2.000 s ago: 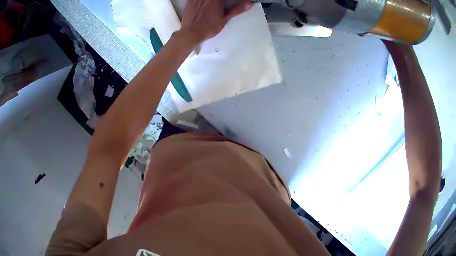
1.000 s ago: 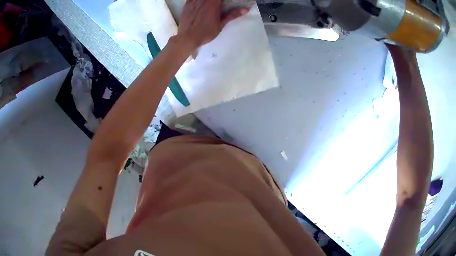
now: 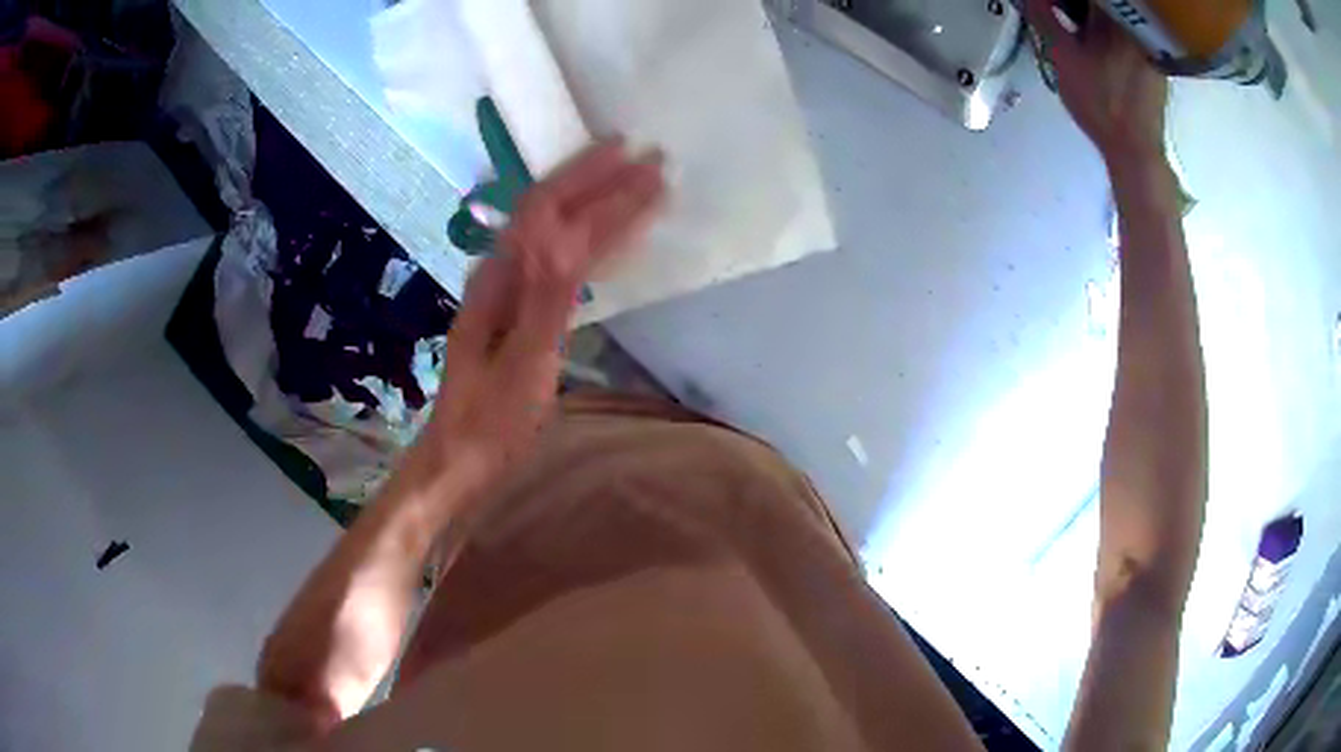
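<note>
A pale fabric stack [image 3: 735, 162] lies on the table, its near corner towards me. A green clamp [image 3: 502, 154] sits on its left edge, partly hidden by my hand. My left hand [image 3: 566, 228] is motion-blurred over the clamp and the stack's near left part, fingers extended, with nothing seen in it. My right hand [image 3: 1103, 74] is closed on the cloth cutting machine [image 3: 1199, 27] below its orange-banded motor at the top right. The silver base plate [image 3: 934, 52] rests on the table, apart from the stack. The machine's top is cut off by the picture edge.
The pale table [image 3: 912, 294] has a rough left edge, with scraps [image 3: 353, 389] and a dark gap beyond it. A small white offcut [image 3: 856, 450] lies near my body. A purple-and-white object [image 3: 1265, 585] lies at the far right. A white surface [image 3: 162, 485] is at the left.
My left hand has left the top of the stack and come down towards me over the clamp. The machine, with my right hand, has moved away from the stack, and its base plate has turned.
</note>
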